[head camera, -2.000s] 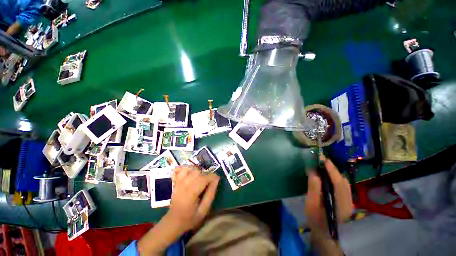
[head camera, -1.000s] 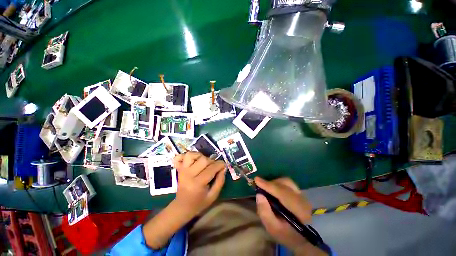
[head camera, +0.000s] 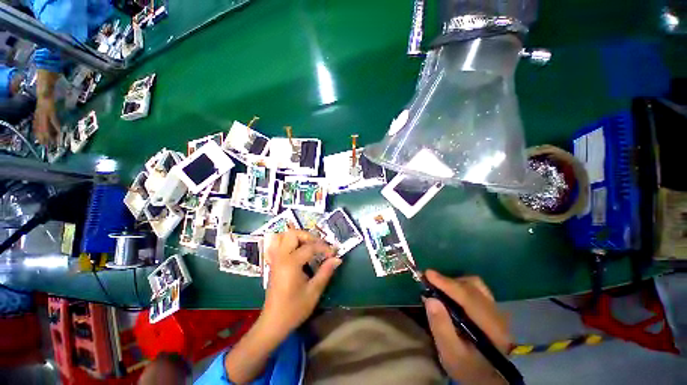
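My right hand holds the black soldering iron; its thin metal tip points at the lower end of a green circuit board in a white housing. Whether the tip touches the board cannot be told. My left hand is left of that housing, with thumb and index finger close together beside a white-framed dark display. Whether a thin strand is between the fingers cannot be made out. Part of another white housing is hidden under my left hand.
Many opened white housings are piled to the left. The clear fume hood hangs above the mat. The tan-rimmed bowl of silver scraps and blue station are right. A solder spool is left. Another person's hand shows upper left.
The iron has moved from the scrap bowl to the circuit board in front of me. The view has shifted, and another person's hand now shows at upper left.
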